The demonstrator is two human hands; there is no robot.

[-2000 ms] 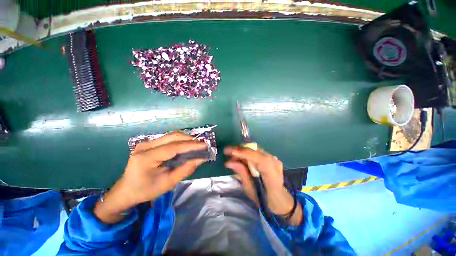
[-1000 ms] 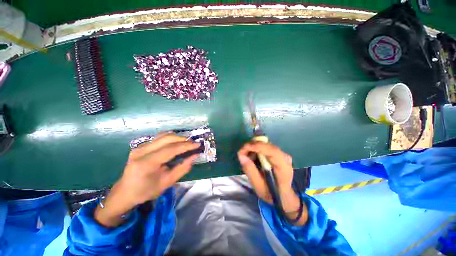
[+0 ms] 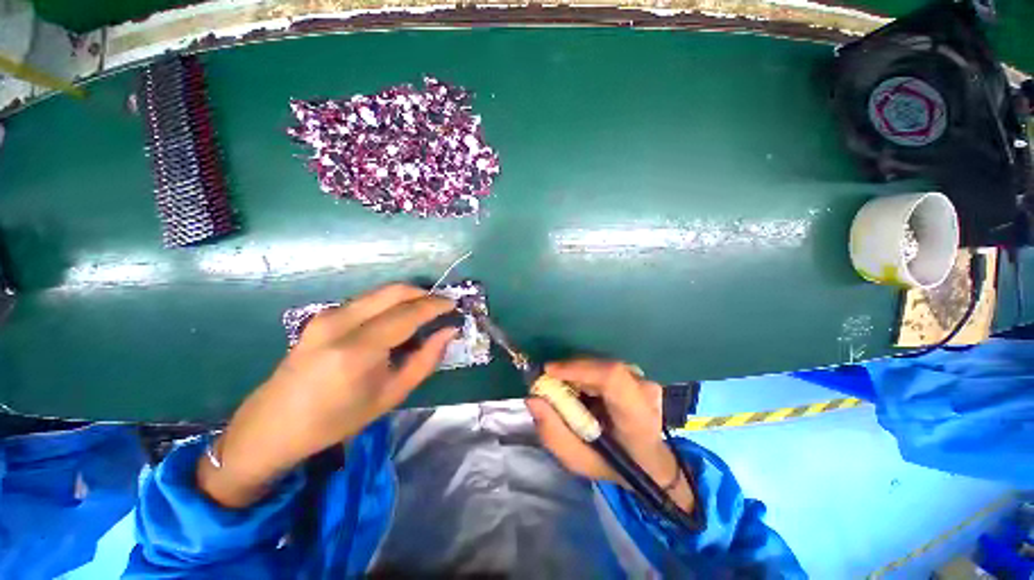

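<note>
A silver-and-black circuit board (image 3: 469, 340) lies flat on the green mat near its front edge, partly hidden under my left hand. My left hand (image 3: 369, 334) is over the board, with a thin pale solder wire (image 3: 451, 270) sticking up from its fingers and something dark between thumb and fingers. My right hand (image 3: 601, 410) holds a soldering iron (image 3: 565, 408) by its cream grip. The iron's metal tip points up and left and is at the board's right end; whether it touches is too small to tell.
A heap of tiny purple-pink and silver parts (image 3: 397, 150) lies behind the board. A ribbed dark row of parts (image 3: 187, 153) stands left of it. At right are a black fan (image 3: 907, 111), a white cup (image 3: 882, 240) and a tan block (image 3: 977, 312). A blue sleeve (image 3: 958, 402) shows at far right.
The iron's tip has swung down and left from the bare mat to the board. The solder wire now sticks up above my left fingers. The board stays in about the same place.
</note>
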